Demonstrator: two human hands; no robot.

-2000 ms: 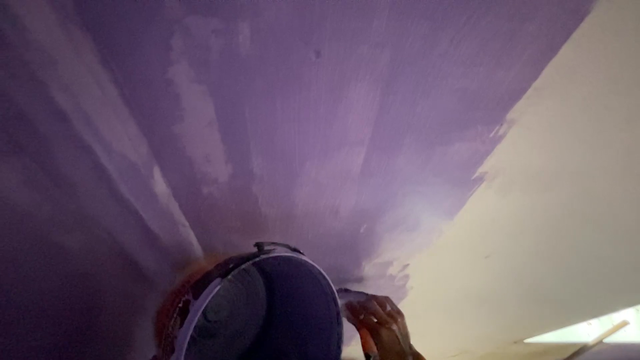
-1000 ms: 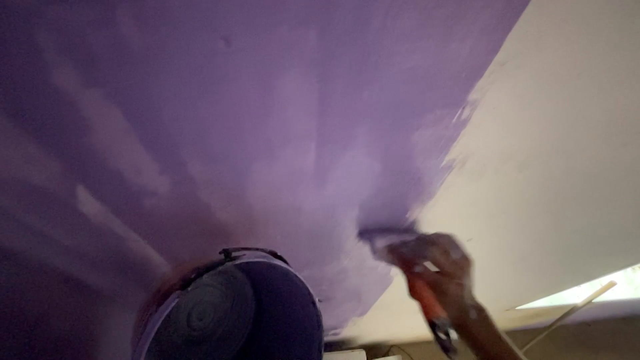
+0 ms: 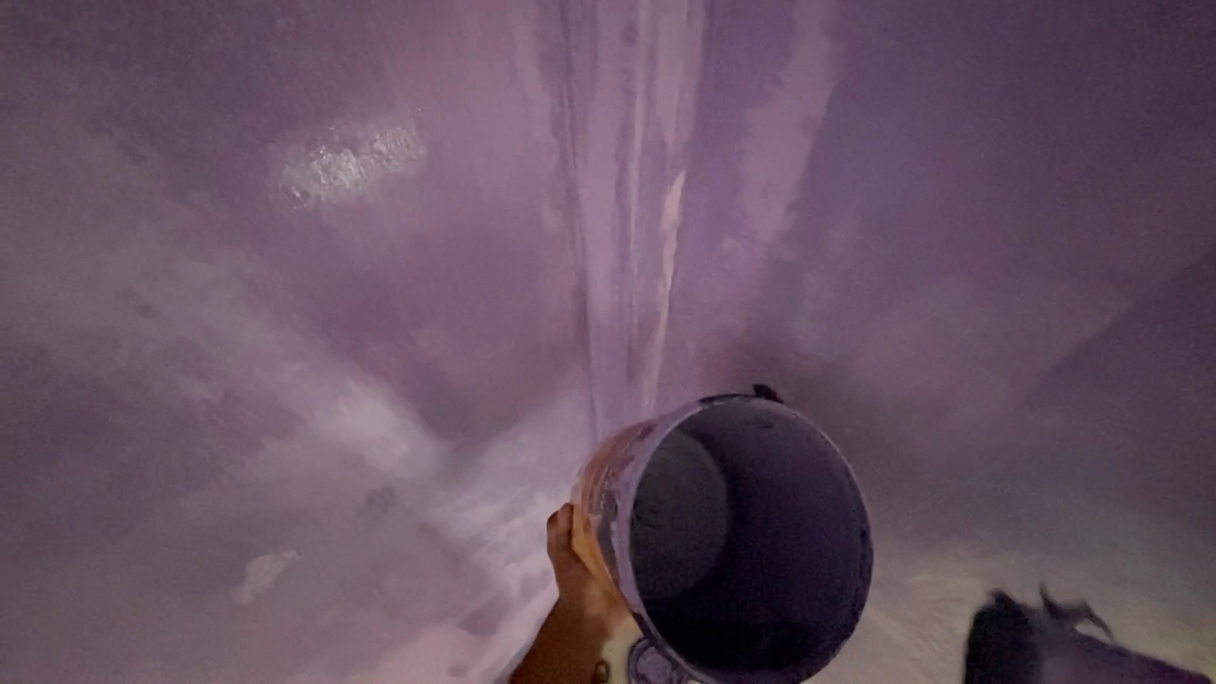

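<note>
A paint bucket (image 3: 608, 513), smeared with purple on its orange outer wall, is tilted with its mouth toward me. Its inside is dark, with paint showing at the bottom. My left hand (image 3: 568, 560) grips the bucket's left side; part of the palm is hidden behind it. At the lower right edge is a blurred, dark purple thing with ragged ends (image 3: 1035, 636), perhaps a paintbrush. My right hand does not show.
Purple-painted walls (image 3: 437, 275) meet at a corner (image 3: 617, 237) with lighter vertical streaks. A wet, shiny patch (image 3: 351, 161) lies on the left wall. Paler, patchy areas show low on both sides.
The view has swung left to the corner. My right hand, seen brushing near the purple paint's edge one second ago, has gone out of view. My left hand now shows on the bucket.
</note>
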